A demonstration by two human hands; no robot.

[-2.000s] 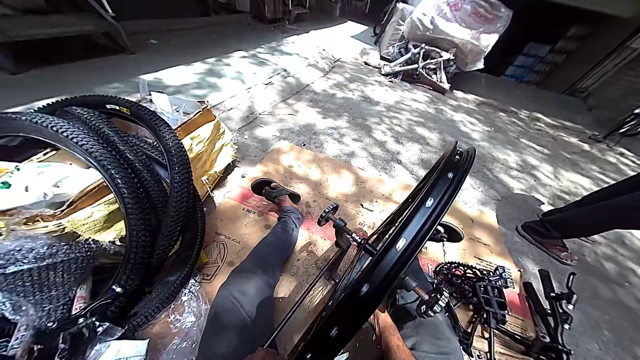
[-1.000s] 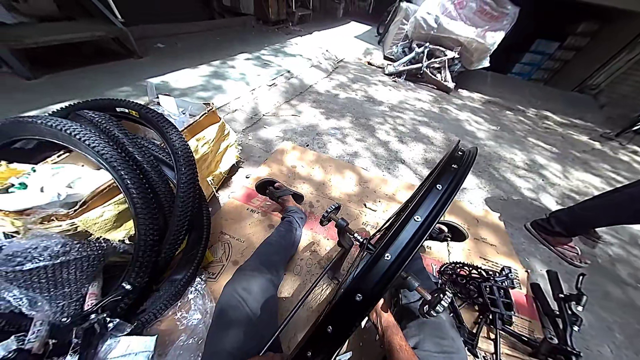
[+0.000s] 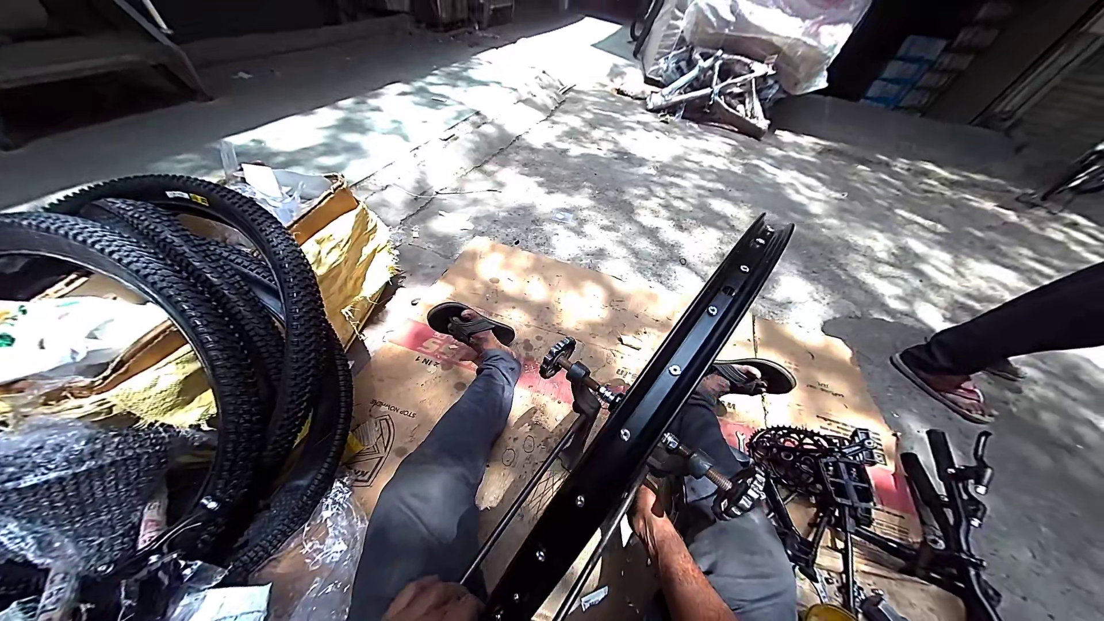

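Observation:
A black bicycle rim (image 3: 649, 401) stands edge-on between my legs, mounted in a truing stand with a round knob (image 3: 559, 357) on the left and another knob (image 3: 740, 493) on the right. Spokes run down from the hub area on both sides. My left hand (image 3: 434, 599) is at the bottom edge, beside the rim's lower left side, mostly cut off. My right hand (image 3: 647, 509) is on the right of the rim, below the stand's right arm, its fingers largely hidden behind the rim. What either hand holds cannot be made out.
Black bicycle tyres (image 3: 293, 345) lean at the left by an opened carton (image 3: 323, 207) and plastic wrap. Flattened cardboard (image 3: 543, 293) lies underneath. Cranksets and pedals (image 3: 802, 466) and handlebar parts (image 3: 949, 509) lie at the right. A person's sandalled foot (image 3: 949, 385) is near them.
The other person's foot at the right has moved; the leg stands out at a different angle. The rim stays upright in the stand, and my left hand shows more at the bottom edge.

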